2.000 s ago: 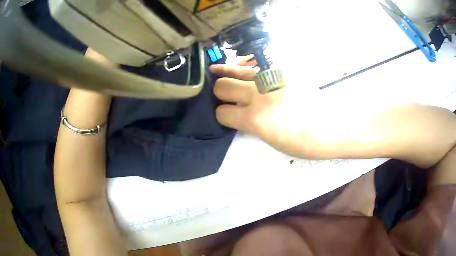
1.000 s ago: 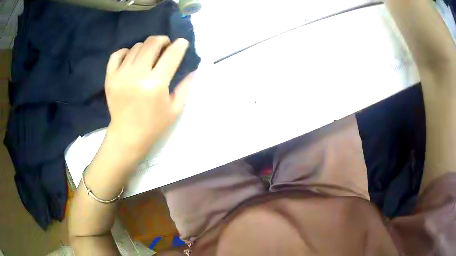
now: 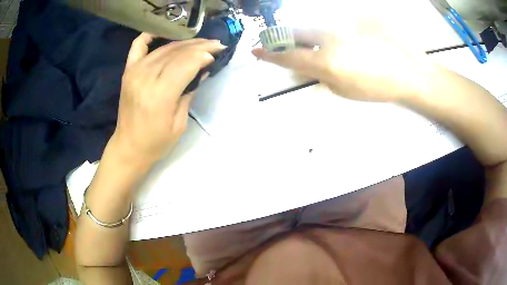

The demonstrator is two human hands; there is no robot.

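The dark navy garment (image 3: 66,83) lies in a heap at the left and runs up under the sewing machine head (image 3: 144,16). My left hand (image 3: 155,92) holds the garment's edge between thumb and fingers, just below the blue part at the needle area (image 3: 234,25). A bracelet is on that wrist. My right hand (image 3: 333,61) is right of the needle, behind and beside the ribbed knob (image 3: 277,39). Its fingers are partly hidden by the knob and washed out by glare, so whether it holds anything cannot be told.
The white machine table (image 3: 267,161) has a dark seam line. Blue-handled snips (image 3: 464,33) lie at the upper right. A white piece with a thin dark edge is beside my left thumb. My lap and more dark cloth (image 3: 445,195) are below the table edge.
The machine head and knob are back in view after the view shifted. My right hand has come from the upper right to the needle area. My left hand stays on the garment edge.
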